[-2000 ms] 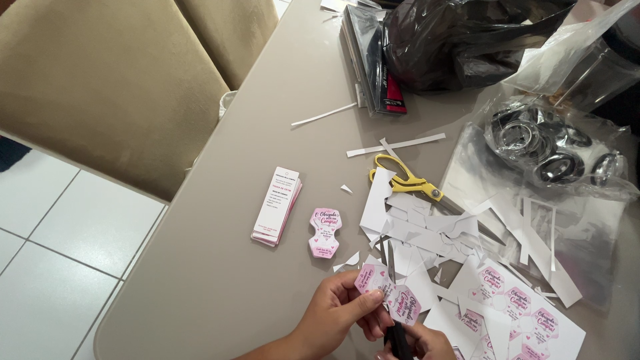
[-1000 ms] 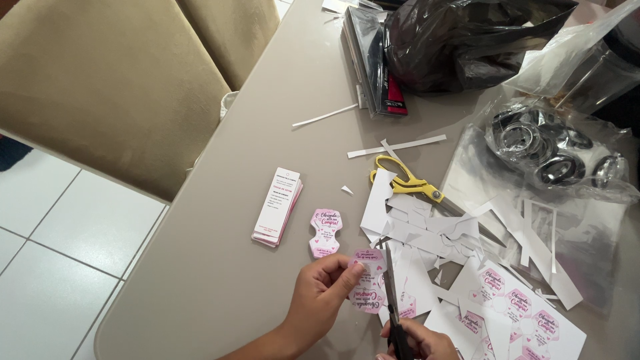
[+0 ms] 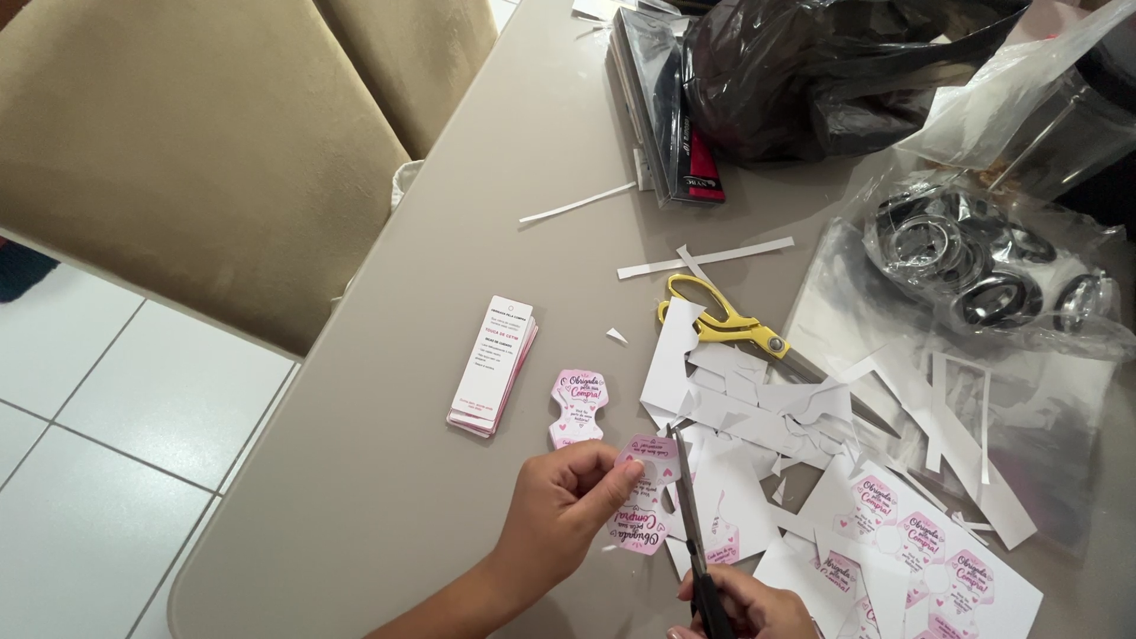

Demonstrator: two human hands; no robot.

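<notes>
My left hand pinches a pink and white printed paper tag with notched sides between thumb and fingers. In my right hand are black-handled scissors, whose blades lie along the tag's right edge. Just beyond my left hand, a similar cut tag rests on the table, partly hidden by the hand. A stack of narrow printed cards lies farther left. Printed sheets with more pink tag designs spread to the right of my right hand.
Yellow-handled scissors lie among white paper scraps. Behind them are a clear bag of black and clear rings, a black plastic bag and a clear-fronted package. Upholstered chairs stand along the table's left edge.
The held tag has been turned, and the scissors have moved from between its parts to its right edge. My left hand has shifted slightly away from my body.
</notes>
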